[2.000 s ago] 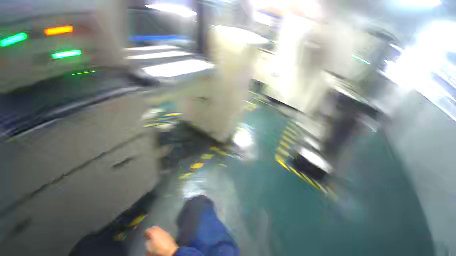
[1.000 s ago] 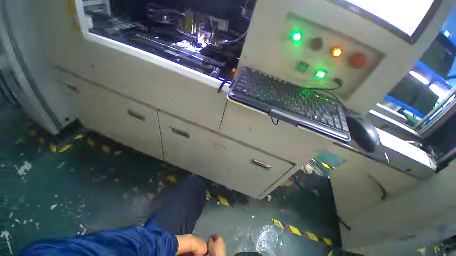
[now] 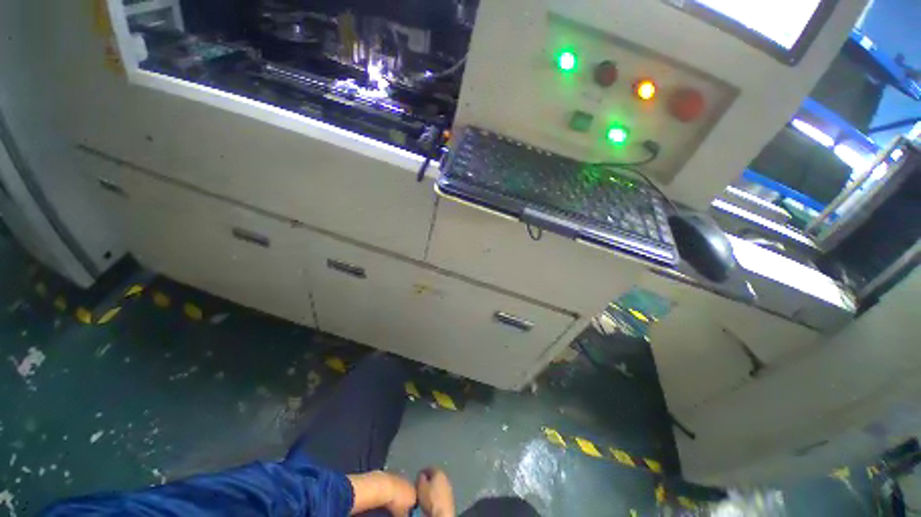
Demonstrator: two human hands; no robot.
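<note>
My left hand (image 3: pixel 386 492), below a blue sleeve, is low in the picture over my lap. My right hand (image 3: pixel 434 494) is close beside it and cut off by the bottom edge. The fingers are small and blurred. A tiny bluish spot shows between the hands, but I cannot tell what it is or whether either hand holds anything.
A cream machine (image 3: pixel 384 227) stands in front, with a lit window (image 3: pixel 303 76), lit buttons, a keyboard (image 3: pixel 555 192), a mouse (image 3: pixel 702 245) and part of a monitor (image 3: pixel 773 15). Hazard tape (image 3: pixel 596 449) marks the green floor. Blue racking (image 3: pixel 848 126) is at the upper right.
The view first swung round to face the machine, then shifted slightly, so the machine sits a little further left and higher. My hands stay close together over my lap.
</note>
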